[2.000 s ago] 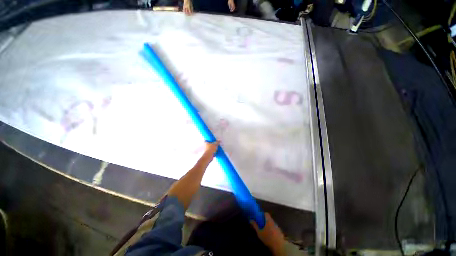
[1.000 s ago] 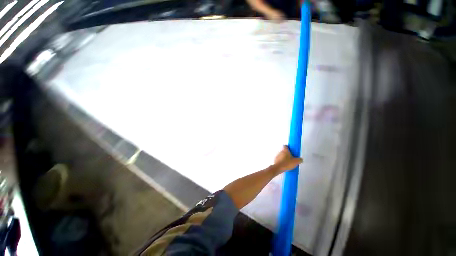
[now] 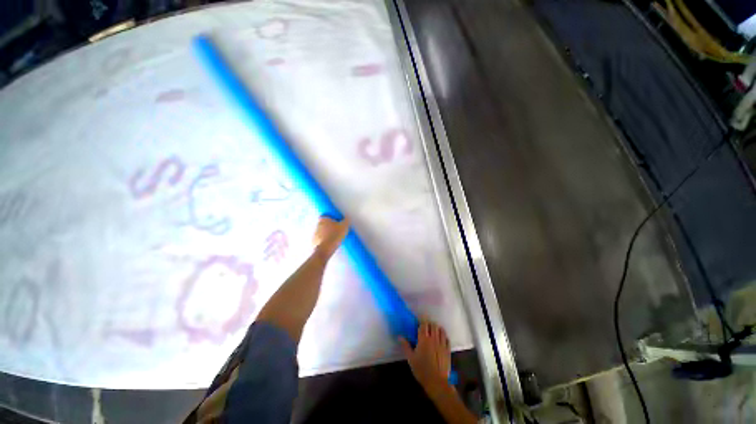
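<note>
A bright blue roll (image 3: pixel 273 139) lies diagonally over the white sheet (image 3: pixel 99 240), its far end at the upper left and its near end by the table's front edge. My left hand (image 3: pixel 330 233) grips the roll near its middle. My right hand (image 3: pixel 429 354) is on the roll's near end, fingers spread over it; whether it grips is hard to see. A small blue bit shows beside the right wrist. The sheet has faint pink S shapes, rings and a leaf.
The silver end cutter rail (image 3: pixel 454 195) crosses the table right of the sheet. Beyond it lie the dark table top (image 3: pixel 547 182) and a dark strip at the right. A black power cable (image 3: pixel 623 281) curves down at the right. A yellow-brown bar (image 3: pixel 111 31) lies at the far left edge.
The roll has gone from near upright in view, close to the rail, to a diagonal slant leftward. My right hand has come into view at its near end. The view has shifted to the right.
</note>
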